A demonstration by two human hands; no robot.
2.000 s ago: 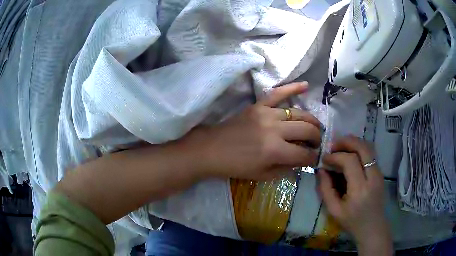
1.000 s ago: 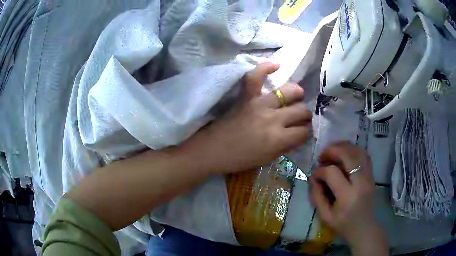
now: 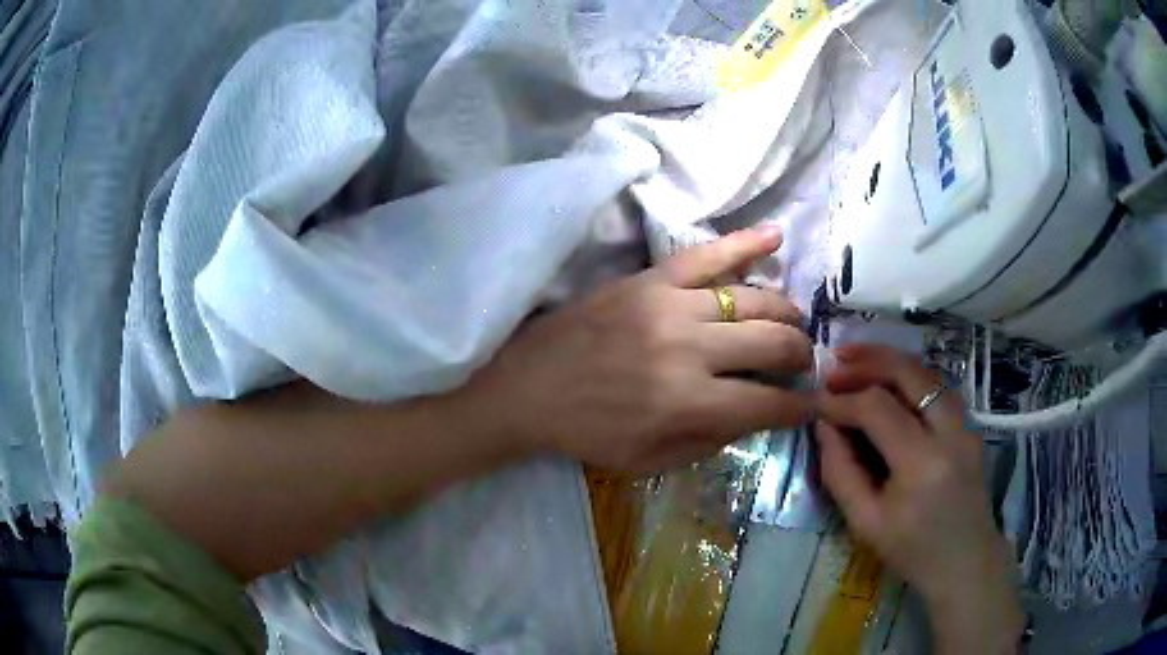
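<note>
A pale grey-white garment lies bunched left of the sewing machine head, which is white with blue lettering. My left hand lies on the cloth just left of the dark presser foot, fingers pointing towards it. My right hand is just in front of the foot, thumb and fingertips pinched at the cloth edge beside my left fingertips. The pinched edge is mostly hidden by the fingers. A pale strip of cloth curves up behind the foot.
A stack of pale bands hangs right of the machine, partly behind a curved white bar. Layered grey garment pieces lie far left. Amber tape covers the table front. A yellow tag is behind the needle area.
The machine appears lower and larger as the view shifted. My hands parted slightly a second ago and are now together again near the foot. More of the yellow tag shows.
</note>
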